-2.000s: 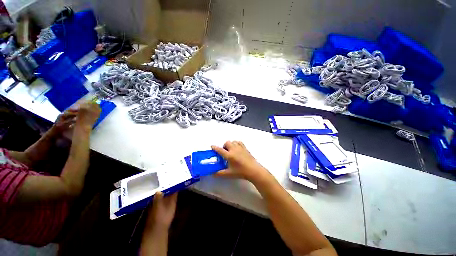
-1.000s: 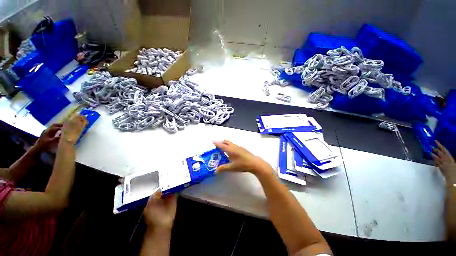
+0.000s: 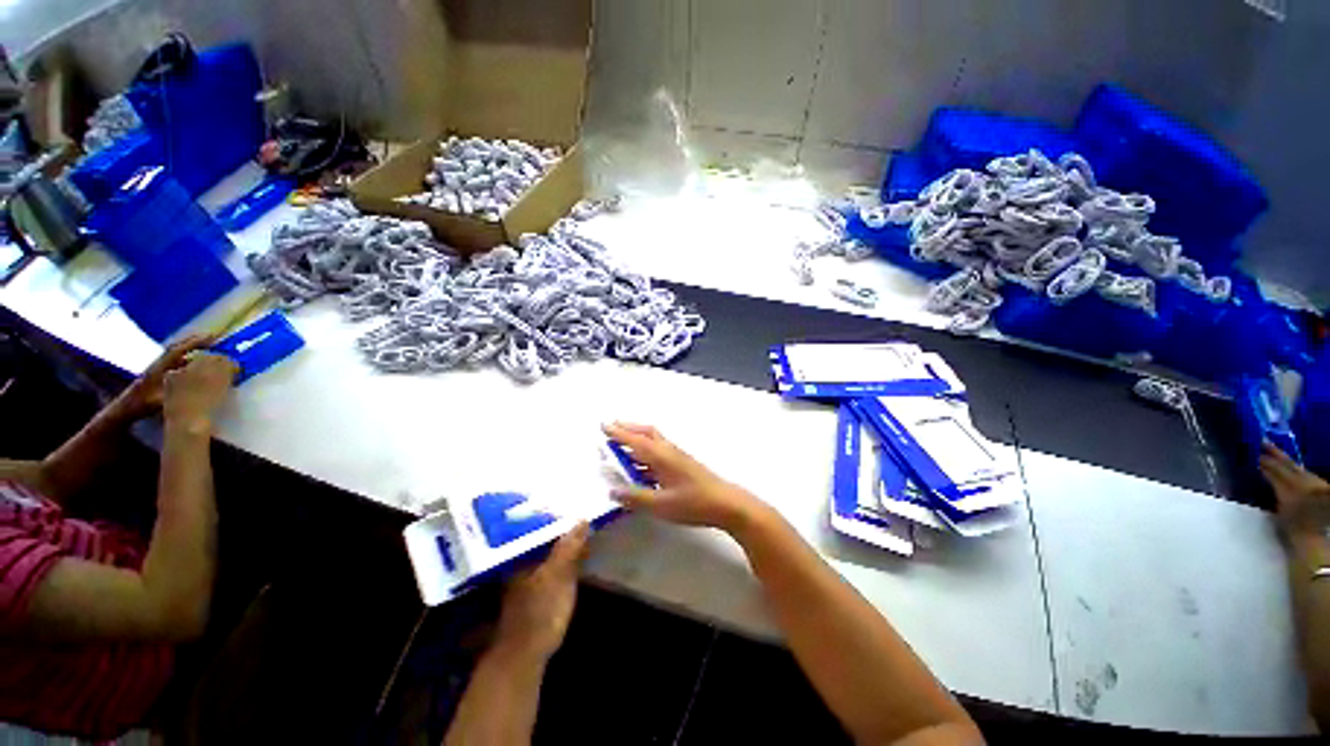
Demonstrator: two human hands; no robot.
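A white and blue window box [image 3: 562, 493] is held tilted above the bench's front edge. Its left end flap is open, and blue tray shows through part of its window. My left hand [image 3: 546, 586] grips the box from below near its middle. My right hand [image 3: 664, 478] is at the box's right end, fingers on top; a bit of blue shows beside the fingers. The tray is mostly hidden inside the box, so its contents cannot be seen.
Several window boxes [image 3: 934, 440] lie piled at right. Cable heaps [image 3: 533, 309] and a carton of white pieces [image 3: 518, 226] are behind. More cables [image 3: 1043, 233] lie on blue stacks [image 3: 1167, 161]. A person works at left [image 3: 183, 496]; another person's hand [image 3: 1295, 493] is at right.
The blue tray, earlier sticking out of the box's right end, has slid inside and shows in the window. My left hand and the box have shifted right.
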